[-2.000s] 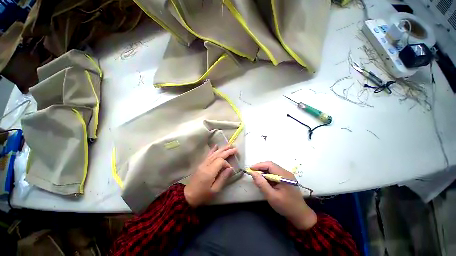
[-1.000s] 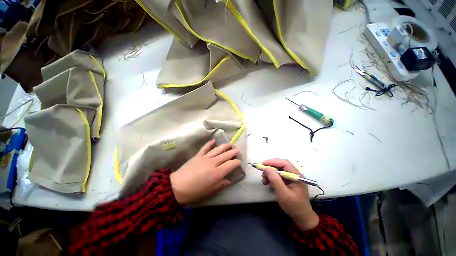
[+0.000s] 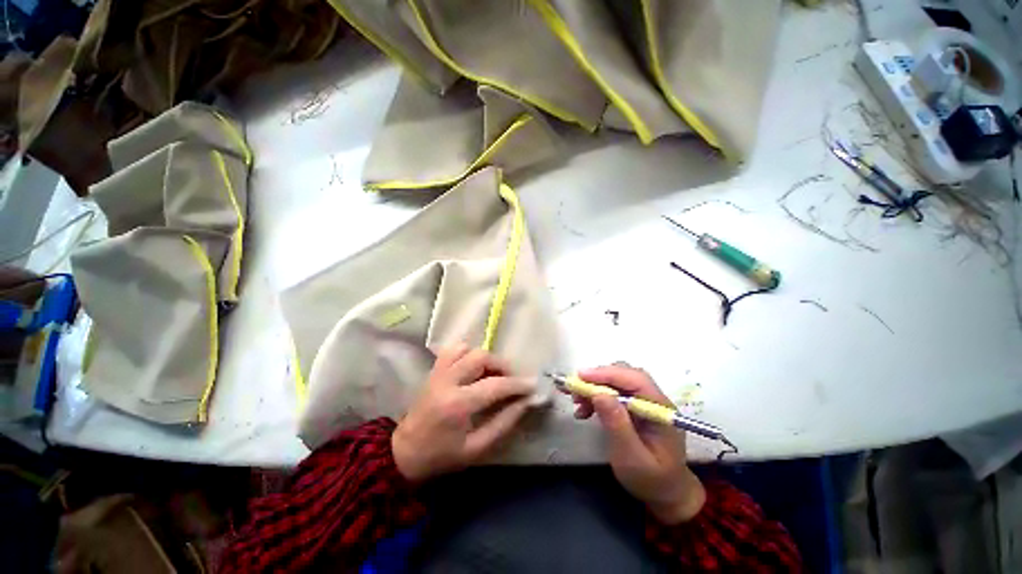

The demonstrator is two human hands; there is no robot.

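A beige bag piece [image 3: 370,269] with yellow binding tape [image 3: 507,269] and a small yellow label [image 3: 396,315] lies on the white table in front of me. My left hand [image 3: 465,406] rests on its lower right part, fingers bent onto the fabric; whether they pinch it is unclear. My right hand [image 3: 639,432] holds a slim pale-yellow pen-shaped tool [image 3: 622,400] with a cord at its rear. The tool's tip points left, close to the fabric edge by my left fingertips; contact cannot be told.
A green-handled tool [image 3: 740,260] and a black cord [image 3: 724,301] lie to the right. A small metal tool [image 3: 872,174] lies among threads near the power strip [image 3: 913,112]. Other beige pieces lie at left [image 3: 151,325] and behind [image 3: 717,79]. A brown heap [image 3: 202,51] is farther back.
The bag piece's right side has been shifted and refolded, so its yellow edge runs straighter. My left hand has drawn back from lying flat to bent fingers. The pen tip is nearer the fabric again.
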